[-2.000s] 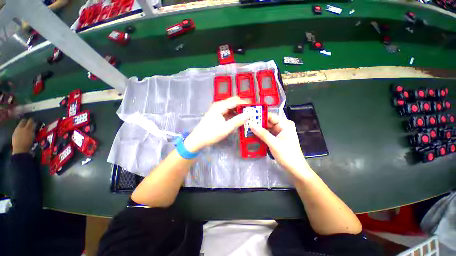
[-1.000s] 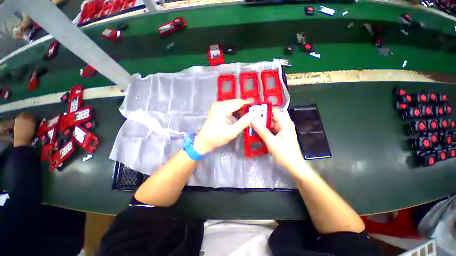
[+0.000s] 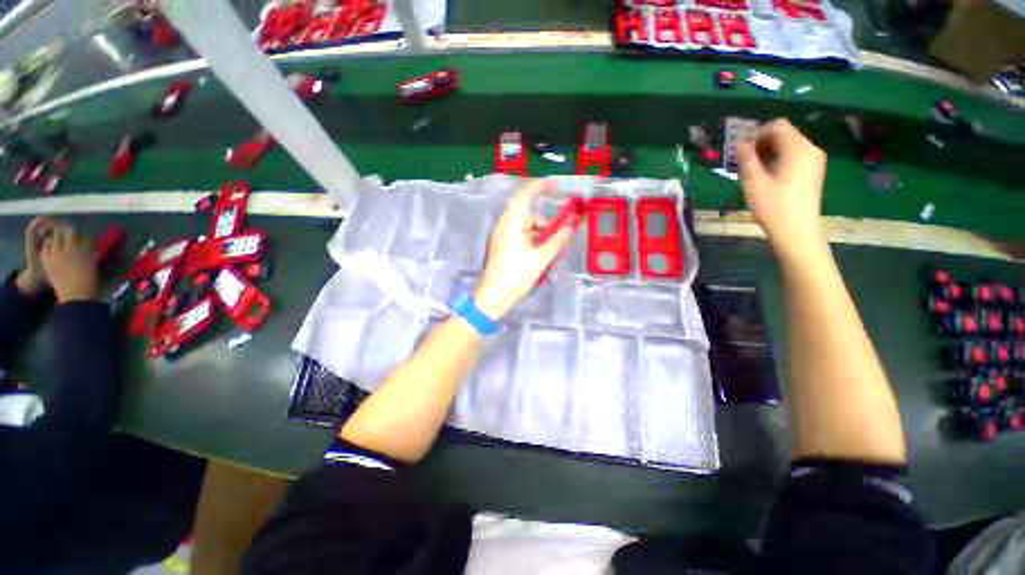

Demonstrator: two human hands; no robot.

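Observation:
My left hand (image 3: 517,247) holds a red housing (image 3: 559,228), tilted, above the blister tray. Two red housings, one here (image 3: 608,261) and one beside it (image 3: 660,261), lie flat in the tray's back row. The whitish blister tray (image 3: 545,388) has bare pockets in front and at left. My right hand (image 3: 785,185) is raised over the green belt, fingers bent together. A small white dotted keypad part (image 3: 737,137) shows at its fingertips and appears gripped. The fingers partly hide its lower edge.
Red units with white labels (image 3: 230,247) lie heaped at left, beside another person's hands (image 3: 62,261). A grey post (image 3: 264,101) slants across the left. A black flat case (image 3: 738,343) lies right of the tray. Black sub-assemblies (image 3: 989,354) stand at far right. Red units (image 3: 511,152) sit on the belt.
My hands have parted. My left hand now holds the housing from the left of the row. My right hand has moved out over the belt. Another red unit now stands on the belt behind the tray.

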